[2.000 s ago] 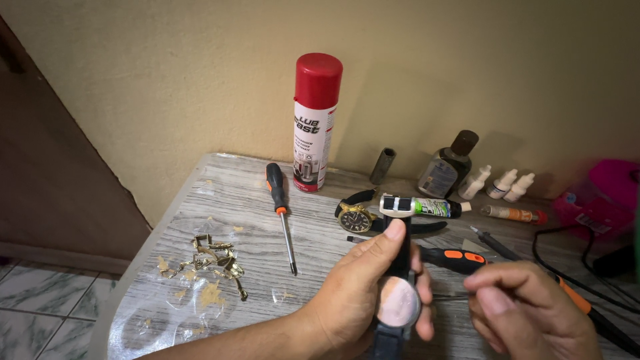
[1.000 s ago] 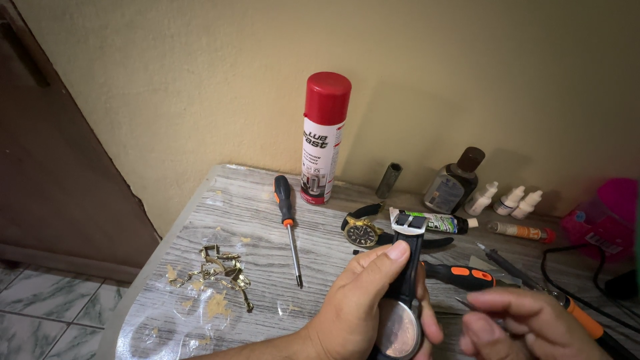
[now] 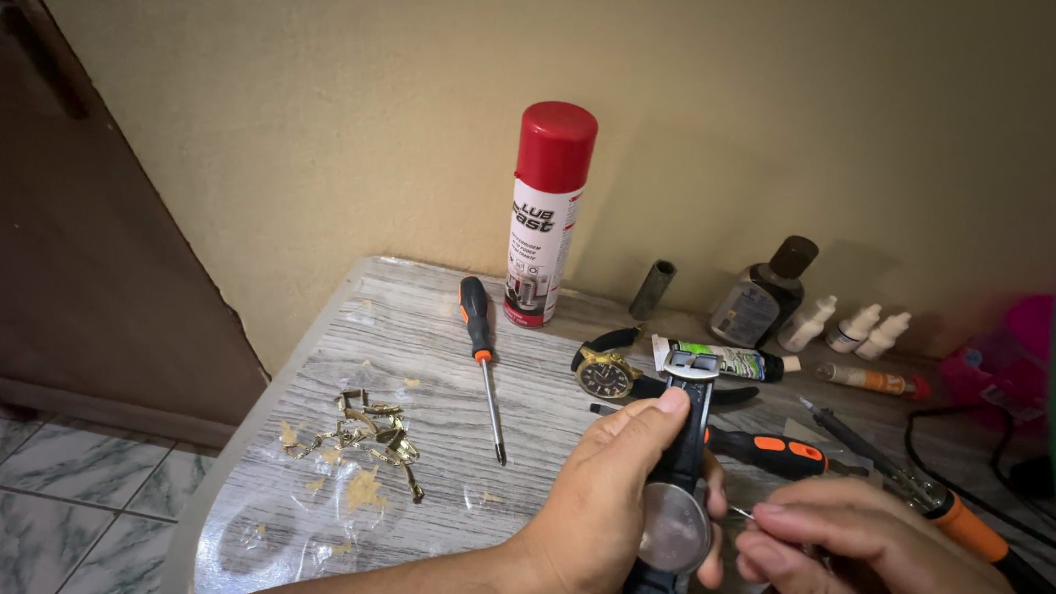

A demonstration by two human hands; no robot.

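Observation:
My left hand [image 3: 615,478] grips a wristwatch [image 3: 675,528] by its black strap, the round metal case back facing up and the silver buckle [image 3: 693,365] at the top. Close by on the right, my right hand [image 3: 850,536] pinches a thin metal piece [image 3: 741,512] between thumb and fingers, its tip near the watch case; the rest of that piece is hidden. Beyond the hands lies a gold-coloured watch [image 3: 605,374] with a black strap, beside a white, green and black tube [image 3: 734,360]. An orange-and-black screwdriver [image 3: 767,452] lies partly behind the left hand.
A Phillips screwdriver [image 3: 487,371] and gold-coloured metal links [image 3: 379,437] lie on the table's left. Near the wall stand a red-capped spray can [image 3: 550,214], a dark bottle [image 3: 759,297] and small white bottles [image 3: 808,324]. A soldering iron [image 3: 916,487] and black cable [image 3: 916,412] are at right.
The watch in my left hand has tilted, so its buckle now shows more fully. My right hand, whose fingers showed no clear item at first, now shows a thin metal piece.

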